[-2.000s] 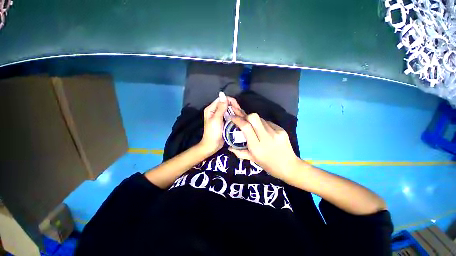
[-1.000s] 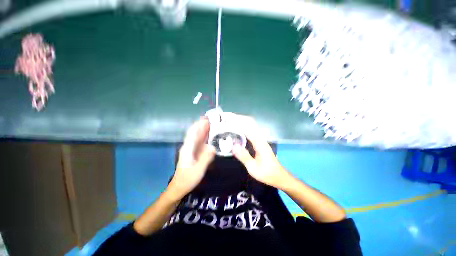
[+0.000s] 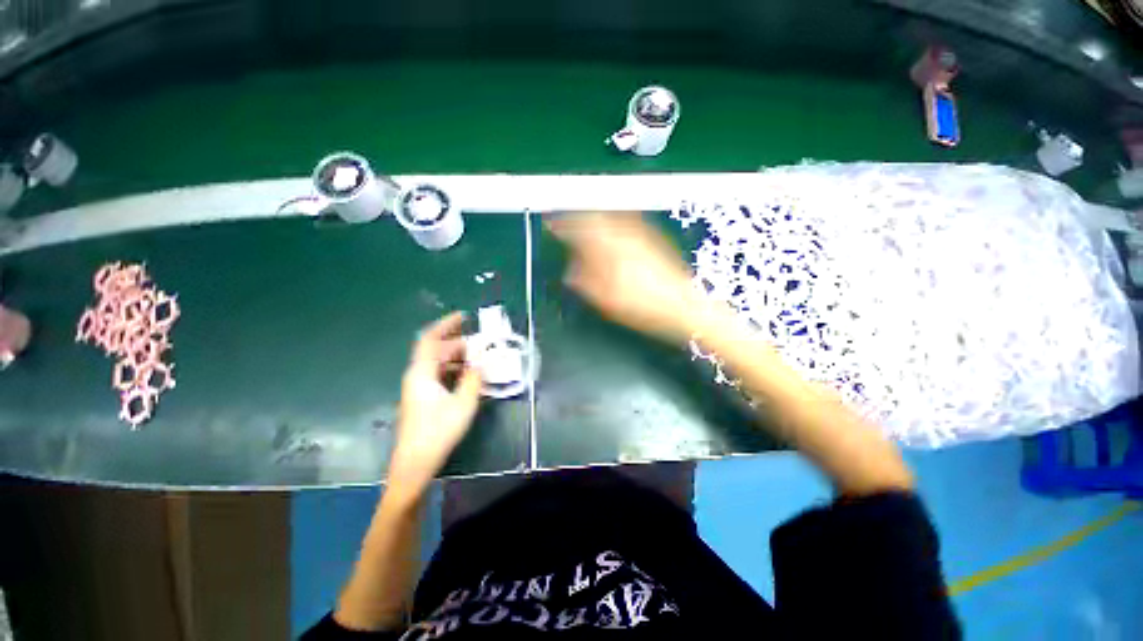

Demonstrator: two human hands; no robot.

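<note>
A white cylindrical housing [image 3: 503, 363] is at the green bench top, just left of the white seam, its round end facing up. My left hand [image 3: 436, 386] is at its left side, thumb and fingers bent against its rim. My right hand [image 3: 617, 266] is blurred above the bench, right of the seam and near the pale strip; its fingers point left and I cannot tell if it holds anything. A small white connector [image 3: 485, 277] shows just above the housing. White brackets [image 3: 765, 282] spill from a clear plastic bag [image 3: 990, 313] at the right.
Two white housings [image 3: 430, 217] [image 3: 347, 188] stand by the pale strip [image 3: 589, 192]. Another housing [image 3: 652, 122] and a blue-faced piece [image 3: 945, 118] are on the green conveyor. Pink brackets [image 3: 130, 328] lie at the left. A blue crate [image 3: 1088, 453] is below the bench at the right.
The view has tilted up to the bench and conveyor. The housing has gone from over my lap to the bench. My right hand has left it and moved up and right.
</note>
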